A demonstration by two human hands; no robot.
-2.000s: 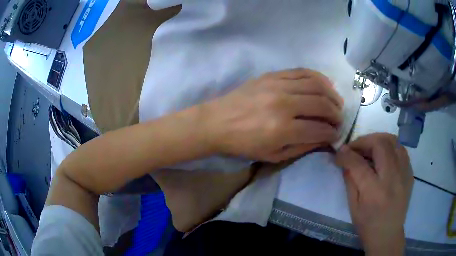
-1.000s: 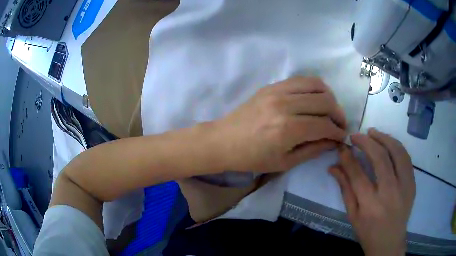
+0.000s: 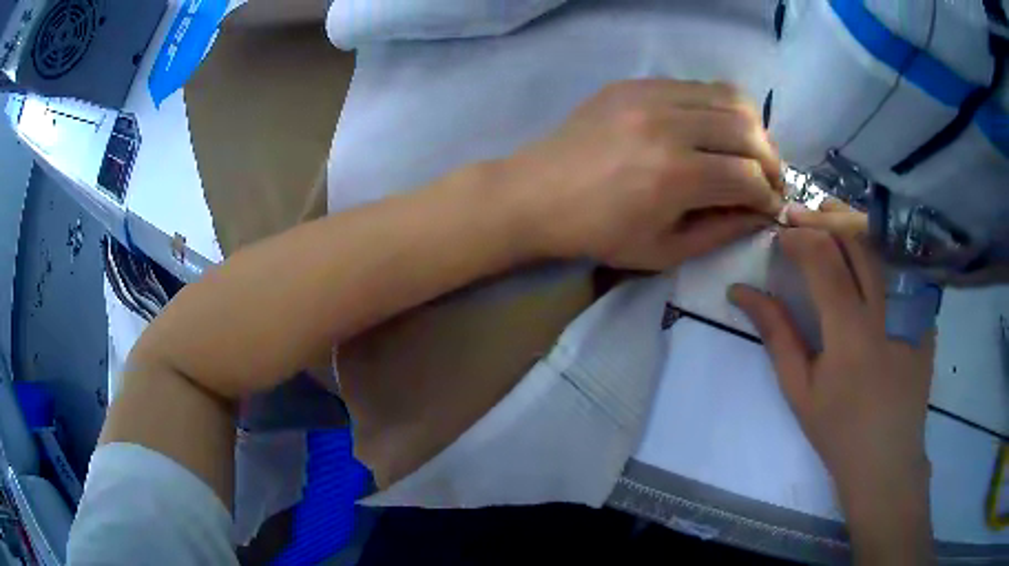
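A large whitish garment panel [image 3: 443, 122] lies over a tan-brown panel [image 3: 260, 122] on the table. Its near edge is folded, showing brown cloth and a pale strip with a seam line. My left hand [image 3: 653, 177] presses on the panel and pinches its edge beside the needle area. My right hand [image 3: 835, 299] holds the same edge by the fingertips, just in front of the presser foot [image 3: 808, 190]. The thumb is spread lower down. The fingertips of both hands nearly touch. The sewing machine head [image 3: 874, 88] is white with a blue stripe, and hides the needle.
A ruler strip [image 3: 719, 514] runs along the table's front edge. A yellow scissors handle [image 3: 998, 486] shows at the right rim. A grey speaker-like box [image 3: 83, 44] is at top left. Dark layered pieces [image 3: 133, 276] hang left of the table, above blue ribbed material [image 3: 326, 498].
Both hands have moved up towards the presser foot with the panel edge. More of the pale seamed strip shows at the near side, and a fold has appeared at the panel's far side.
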